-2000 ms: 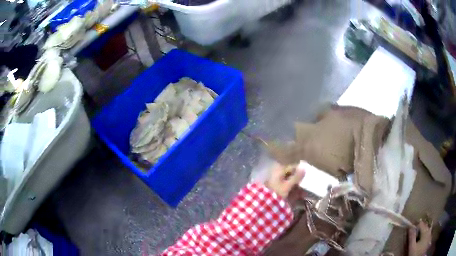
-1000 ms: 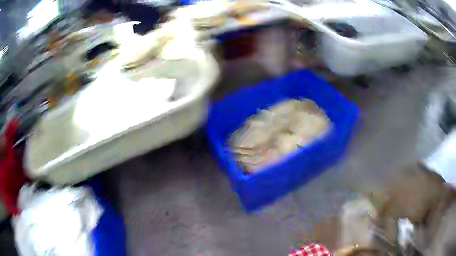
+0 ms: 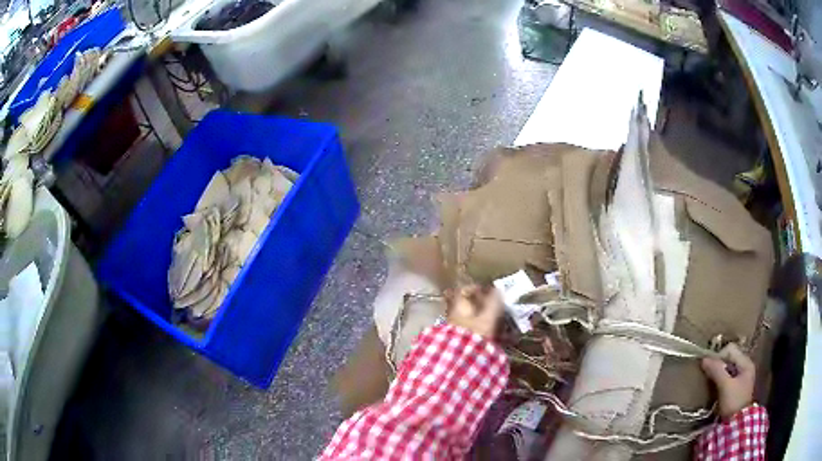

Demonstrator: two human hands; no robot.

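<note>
A bundle of brown cut garment panels point(image 3: 514, 203) lies on a white surface point(image 3: 590, 85) in front of me. Grey-beige strips point(image 3: 622, 369) lie lengthwise over it, with pale fabric ties point(image 3: 644, 335) round them. A white printed tag point(image 3: 512, 286) sits at the bundle's left part, and a second tag point(image 3: 527, 414) shows lower down. My left hand point(image 3: 476, 309) is blurred beside the upper tag; its grip is unclear. My right hand point(image 3: 732, 374) pinches the ties at the bundle's right side.
A blue crate point(image 3: 293, 243) of pale cut pieces point(image 3: 230, 239) stands on the floor to the left. White tubs stand at the left edge point(image 3: 45, 333) and at the back point(image 3: 261, 54). A long table edge point(image 3: 784, 162) runs along the right.
The view swung left and came back, with the bundle now more fully in frame. The upper tag, two seconds ago at my left hand's fingers, now lies beside that hand. Both hands show again.
</note>
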